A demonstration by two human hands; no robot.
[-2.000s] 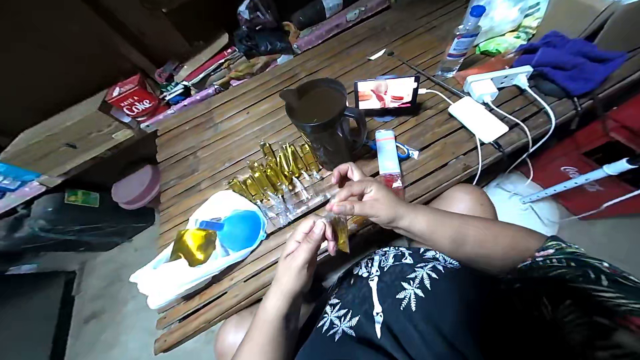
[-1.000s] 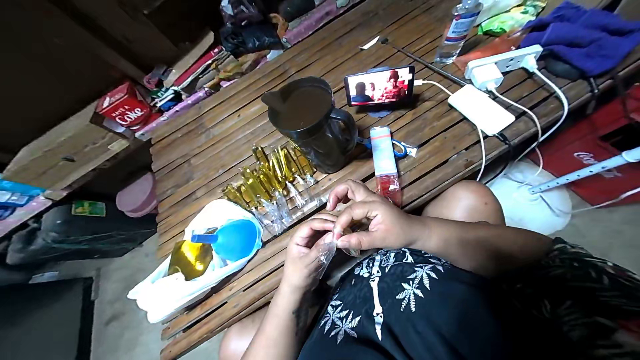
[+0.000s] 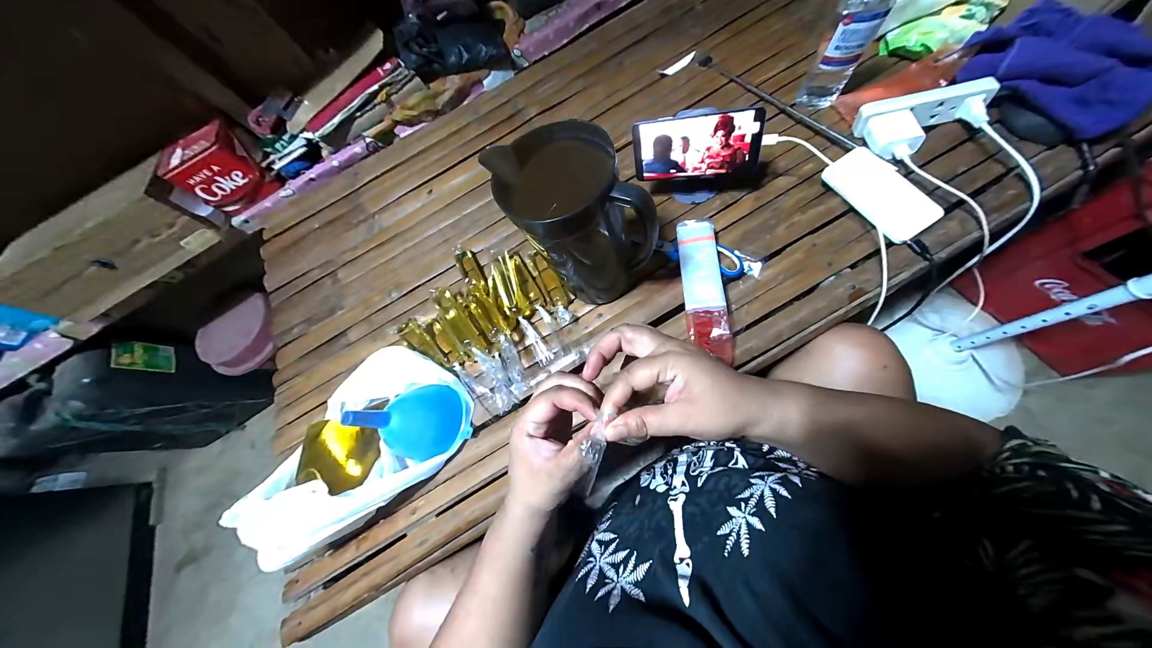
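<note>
My left hand (image 3: 553, 441) and my right hand (image 3: 666, 387) meet over my lap, fingertips pinching a clear plastic bag (image 3: 594, 450) between them; its lower part hangs below the left fingers. Beyond them on the slatted table lie several small plastic bags of yellow oil (image 3: 486, 310), their twisted clear ends toward me. A dark plastic pitcher (image 3: 576, 216) stands behind these. To its right is a packet of plastic bags (image 3: 702, 279), over blue-handled scissors (image 3: 733, 263). On the left, a blue funnel (image 3: 425, 423) and a larger bag of yellow oil (image 3: 337, 454) rest on white plastic (image 3: 306, 517).
A phone (image 3: 697, 146) showing a video stands behind the pitcher. Rightward are a white power bank (image 3: 882, 193), a power strip (image 3: 927, 108) with cables, a clear bottle (image 3: 841, 54) and a purple cloth (image 3: 1071, 67). A red crate (image 3: 1071, 279) stands beside the bamboo table (image 3: 360, 225).
Two seconds ago a bag with yellow liquid showed below my hands; now clear plastic shows there. Both hands remain together over my lap, and the phone picture has changed.
</note>
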